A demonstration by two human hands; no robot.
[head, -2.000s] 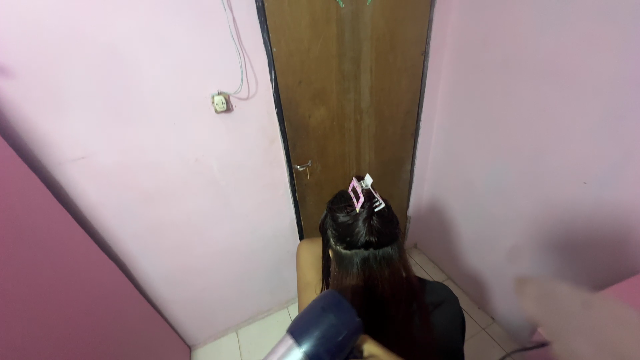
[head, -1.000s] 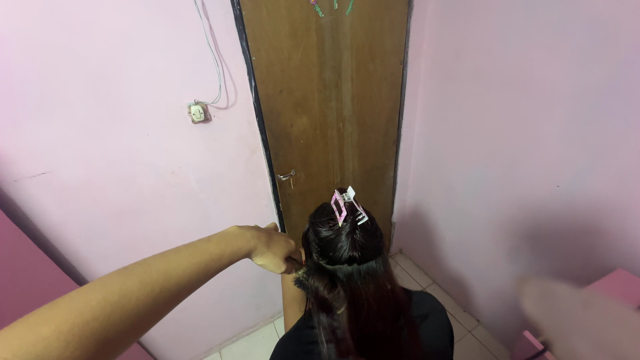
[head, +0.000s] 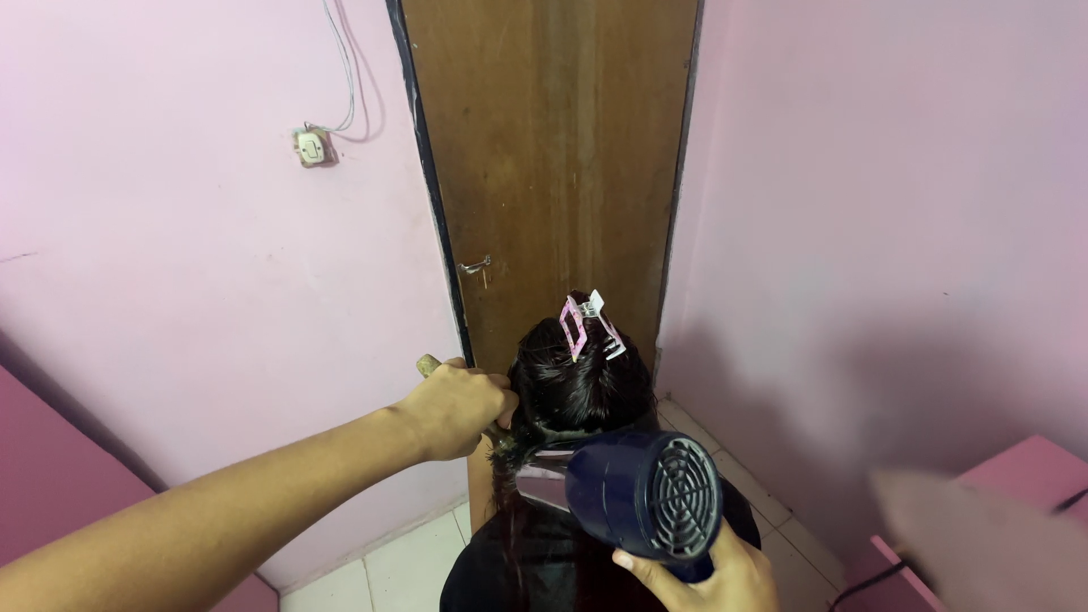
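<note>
My left hand [head: 459, 408] is closed around the handle of a hairbrush [head: 429, 365], whose bristles are in the hair at the left side of a seated person's head. My right hand [head: 718, 578] grips a dark blue hair dryer [head: 608, 489] by its handle, low at the centre. The dryer's nozzle [head: 544, 483] points left at the hair beside the brush. Dark hair [head: 586, 395] is parted across the back of the head, with its upper part gathered in a pink and white hair claw clip [head: 591, 323]. The person wears a black top [head: 484, 561] and faces away.
A brown wooden door [head: 552, 170] stands ahead, with a light switch [head: 311, 147] on the pink wall to its left. Pink furniture [head: 1020, 476] is at the lower right, by a dark cable [head: 875, 582]. A blurred, pale shape [head: 977, 544] covers part of that corner.
The hair dryer and my right hand have come into view since one second ago. My left hand remains at the left side of the hair, and the brush handle now shows above it.
</note>
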